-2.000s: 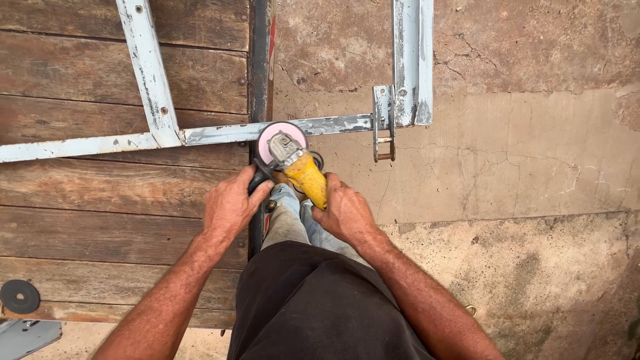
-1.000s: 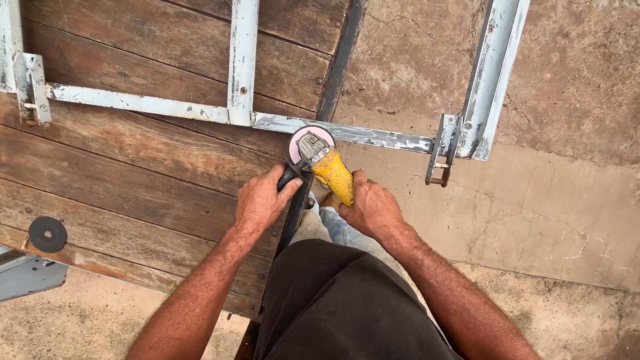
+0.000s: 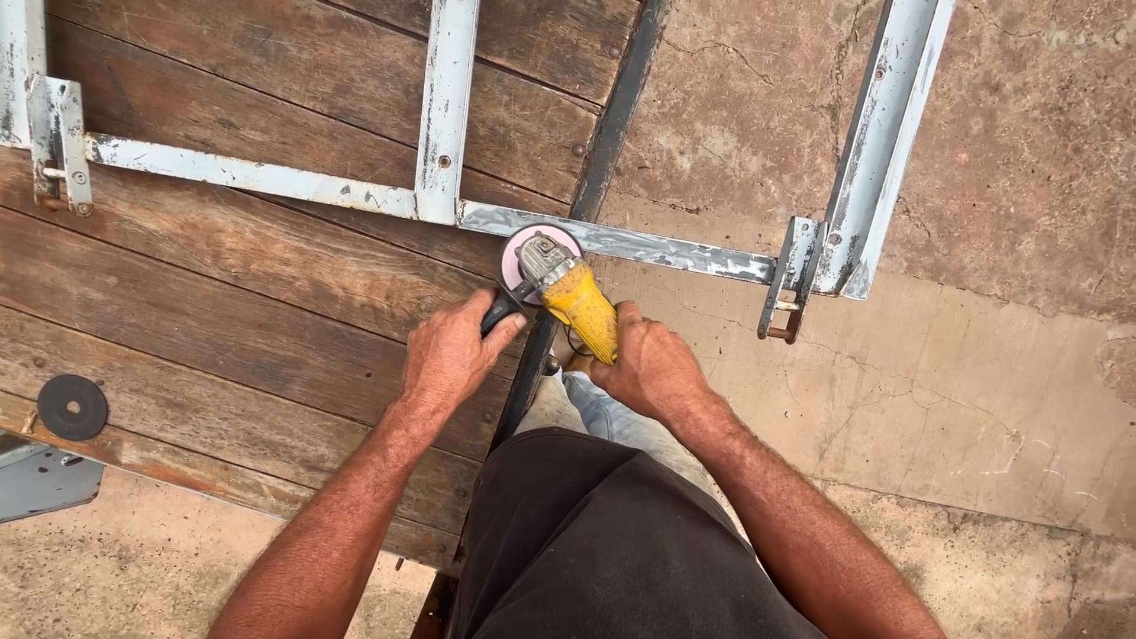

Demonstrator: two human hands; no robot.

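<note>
My left hand [image 3: 453, 351] grips the black side handle of a yellow angle grinder [image 3: 581, 311]. The rear of its yellow body is in my right hand [image 3: 652, 364]. A pinkish disc [image 3: 515, 266] shows around the grinder's metal head, close against the lower edge of a metal frame bar [image 3: 674, 248]; whether they touch I cannot tell. That bar has light blue-grey paint, with bare and scuffed patches on its right stretch. At its right end sits a metal bracket [image 3: 792, 275] with a rusty cross pin.
The frame lies partly over a wooden plank platform [image 3: 266, 266] with a dark metal edge [image 3: 621, 106]. A black abrasive disc [image 3: 72, 407] rests on the planks at left. Another bracket [image 3: 60, 142] is at upper left. A grey metal piece [image 3: 44, 484] stands below, over the concrete floor [image 3: 941, 382].
The view has shifted left since two seconds ago, bringing the left bracket in. Both hands keep the same hold on the grinder, which has moved left along the bar.
</note>
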